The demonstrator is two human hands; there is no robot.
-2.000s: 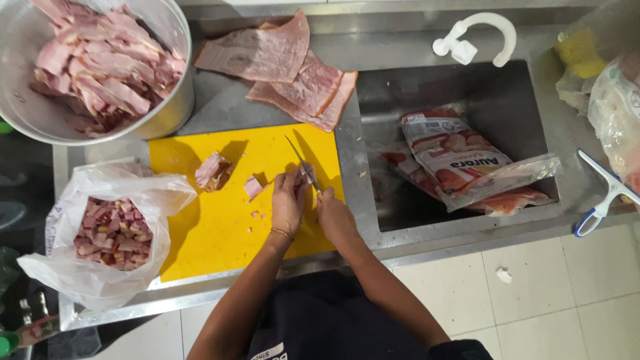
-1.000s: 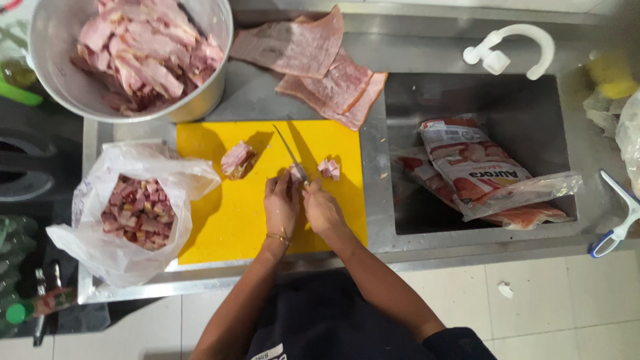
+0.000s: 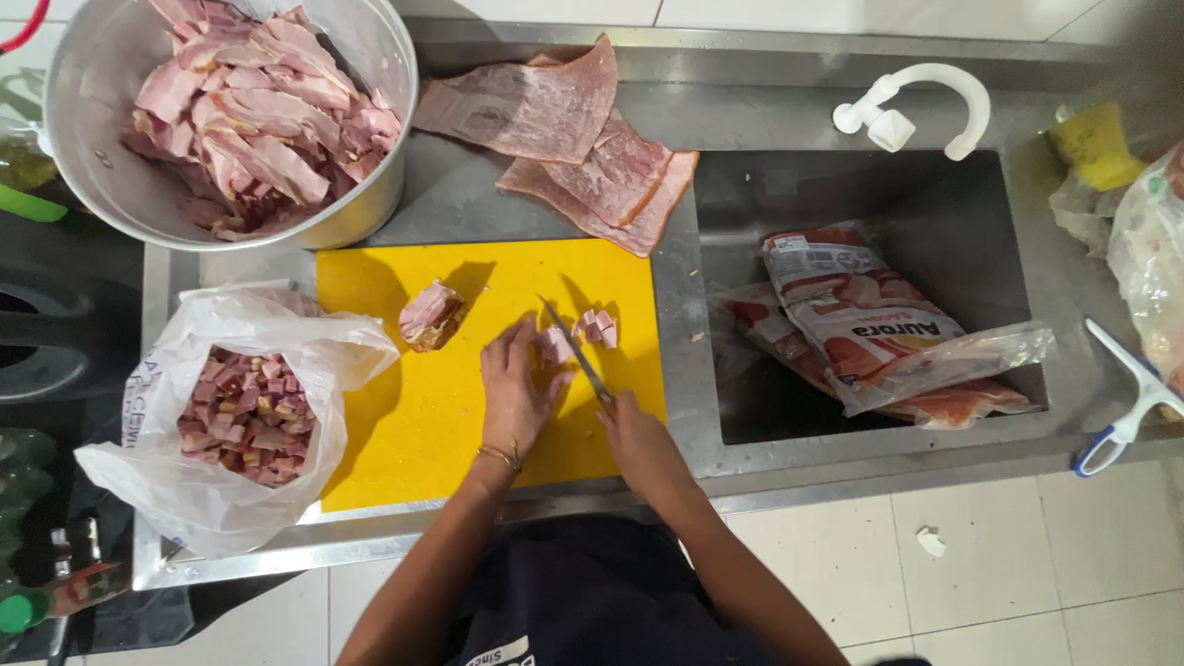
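On the yellow cutting board (image 3: 407,444), my right hand (image 3: 645,449) grips a kitchen knife (image 3: 585,361) by its handle. The blade lies at the right side of a piece of bacon (image 3: 555,343), and my left hand (image 3: 516,384) rests against that piece's left side with the fingertips. Small cut bacon cubes (image 3: 598,327) sit just right of the blade. Further left on the board is a larger bacon chunk (image 3: 432,316). A white plastic bag (image 3: 324,356) holding diced bacon (image 3: 250,416) stands at the board's left.
A large metal pot (image 3: 398,176) of bacon strips stands at the upper left. Flat bacon slabs (image 3: 527,106) lie behind the board. The sink (image 3: 962,194) at right holds bacon packages (image 3: 860,305). Beyond are a white faucet (image 3: 890,128) and a squeegee (image 3: 1124,425).
Cut bacon cubes now lie right of the blade, where two seconds ago that part of the board was bare. The knife has shifted onto another part of the bacon by my left fingers.
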